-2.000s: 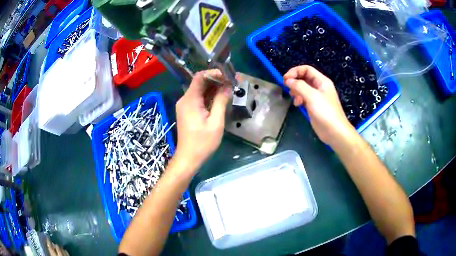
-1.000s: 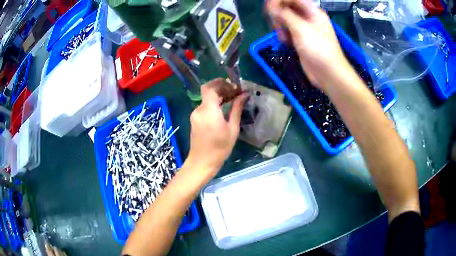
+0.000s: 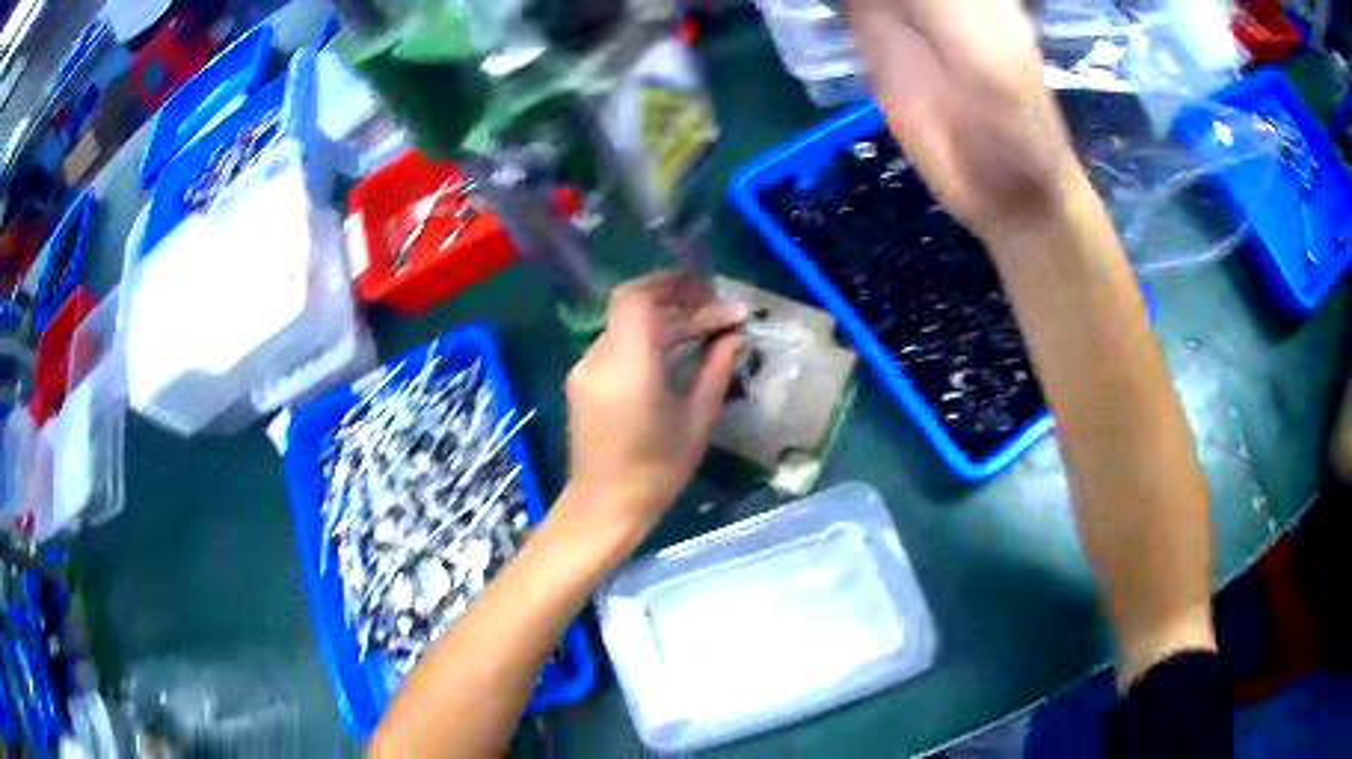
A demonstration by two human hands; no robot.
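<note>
The green press (image 3: 430, 74) stands at the top with its ram over a worn metal base plate (image 3: 793, 386). My left hand (image 3: 638, 393) is at the fixture block under the ram, thumb and fingers close together; the block is mostly hidden and I cannot tell what the fingers hold. My right hand (image 3: 964, 97) is raised at the top edge, above the blue tray of black rings (image 3: 919, 312); its fingers are cut off by the edge. A blue tray heaped with silvery pins (image 3: 430, 519) lies left of the press.
A clear plastic box (image 3: 771, 615) lies in front of the press. A red bin (image 3: 430, 230) with a few pins and stacked white boxes (image 3: 230, 289) stand at the left. A crumpled clear bag (image 3: 1142, 52) and another blue tray (image 3: 1275, 186) are at the right.
My right hand has risen from beside the base plate, over the rings tray, to the top edge. My left hand stays at the fixture block. The view has shifted slightly and is blurred.
</note>
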